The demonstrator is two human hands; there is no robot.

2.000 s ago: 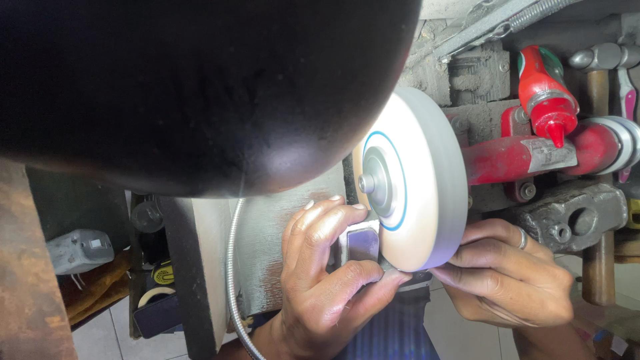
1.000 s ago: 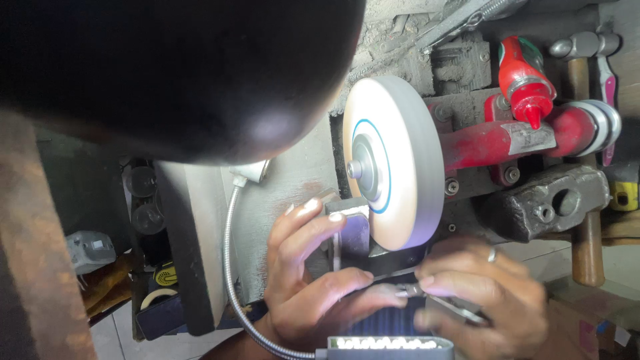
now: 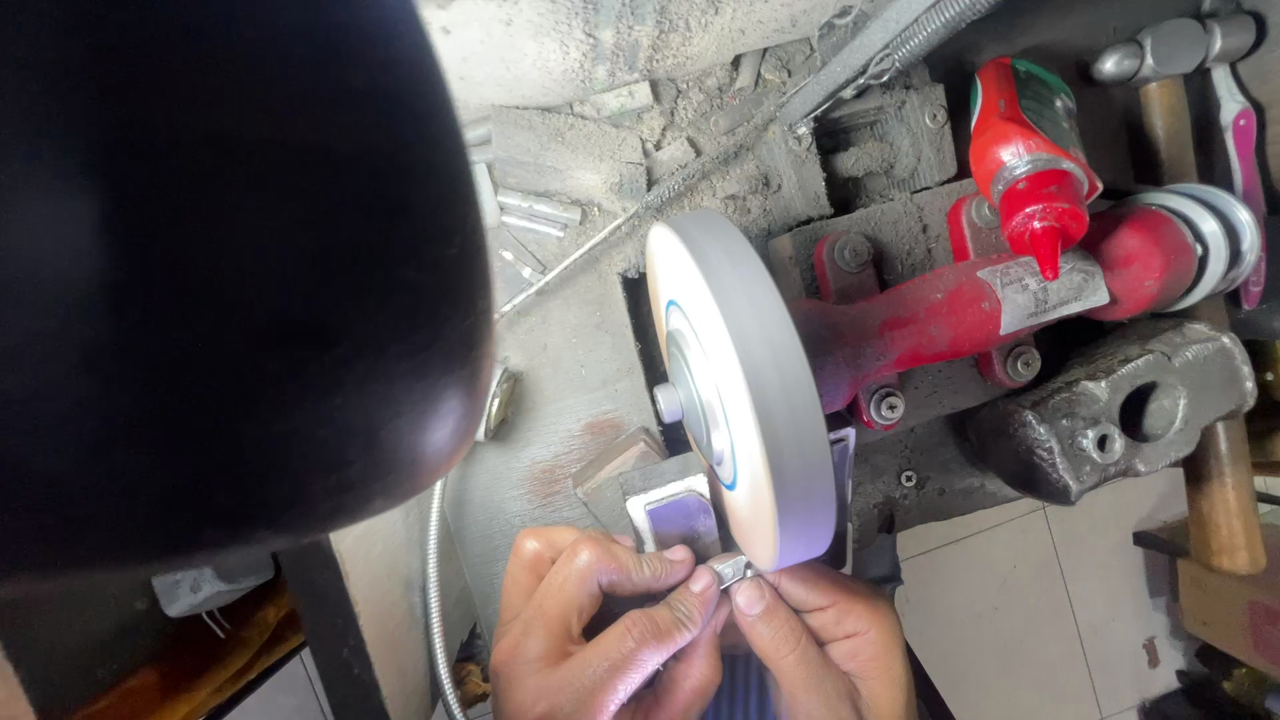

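A pale grinding wheel [image 3: 750, 390] on a red bench grinder [image 3: 920, 330] fills the middle of the view. Just below its rim, my left hand [image 3: 610, 620] pinches a small metal piece [image 3: 730, 570] between thumb and fingers. From the other side, my right hand [image 3: 830, 630] has its thumb and fingertips closed around the far end of that piece, close to the wheel's lower edge. Whether the piece touches the wheel cannot be told. Beside my left fingers is a block with a purple face [image 3: 682, 520].
A large dark rounded object [image 3: 240, 280] blocks the upper left. A red squeeze bottle [image 3: 1035, 150], a ball-peen hammer [image 3: 1175, 50] and a worn metal block with holes [image 3: 1120, 410] lie at the right. A flexible metal conduit [image 3: 437, 600] runs down at lower left.
My right hand, apart from my left a second ago with a slender tool in it, is now against my left at the small piece. The lamp head at the bottom has left view.
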